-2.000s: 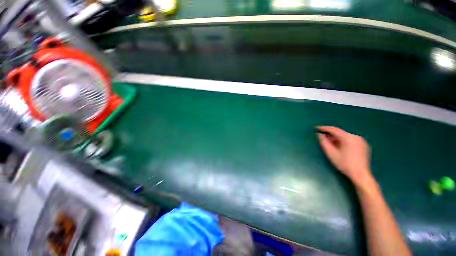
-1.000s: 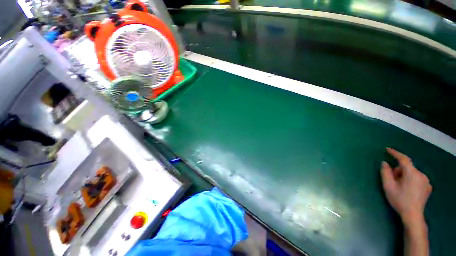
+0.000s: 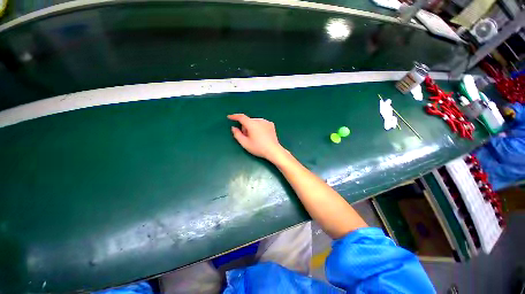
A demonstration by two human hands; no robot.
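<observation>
My right hand [image 3: 257, 136] is bare and rests on the green bench top [image 3: 132, 155], a little below the white edge strip [image 3: 201, 87]. Its fingers are loosely curled, thumb and forefinger apart, and nothing shows in it. A small light-green object [image 3: 339, 135], like two joined balls, lies to the right of the hand, not touching it. My left hand is not in view; only blue smock cloth shows at the bottom edge.
To the right lie a white scrap [image 3: 388, 114], a thin stick [image 3: 407, 124], a small jar [image 3: 412, 78] and heaped red parts [image 3: 448, 109]. A neighbour's blue sleeve [image 3: 506, 150] is at the right edge, above a rack of red-and-black parts [image 3: 475, 202]. The dark conveyor belt [image 3: 172, 49] runs behind.
The view has swung right. The fans and white machine have left the picture; the green object, jar, red parts and neighbour's sleeve show now. My right hand stays empty on the bench.
</observation>
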